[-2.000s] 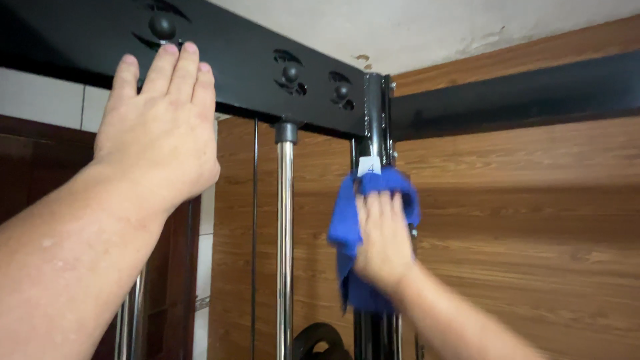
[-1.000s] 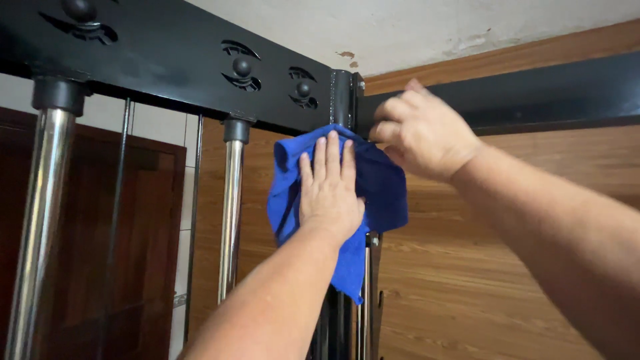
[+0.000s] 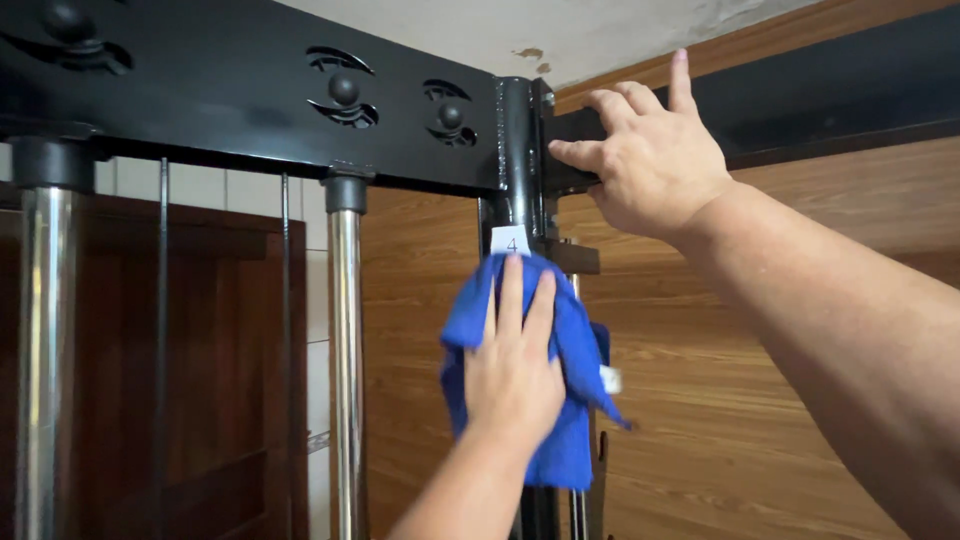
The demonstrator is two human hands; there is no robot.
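Observation:
My left hand (image 3: 514, 375) presses a blue cloth (image 3: 577, 352) against the black round metal post (image 3: 519, 165), fingers pointing up and palm hidden. Just above the fingertips, a white paper label (image 3: 510, 239) is stuck on the post, marked with a single digit. My right hand (image 3: 660, 154) is at the black crossbeam (image 3: 817, 97) right of the post, its fingers spread and no object in it. A wide black metal plate (image 3: 247, 97) with curved cutouts and round black knobs joins the post from the left.
Chrome guide rods (image 3: 346, 360) with black collars hang below the plate, with thin dark rods beside them. A dark wooden door (image 3: 225, 360) stands behind at left. Wood-grain panelling (image 3: 750, 420) lines the right side beneath a pale ceiling (image 3: 450, 30).
Two seconds ago my right hand held the cloth and my left was at the plate. The cloth is now under my left hand, lower than one second ago, and my right hand is at the crossbeam.

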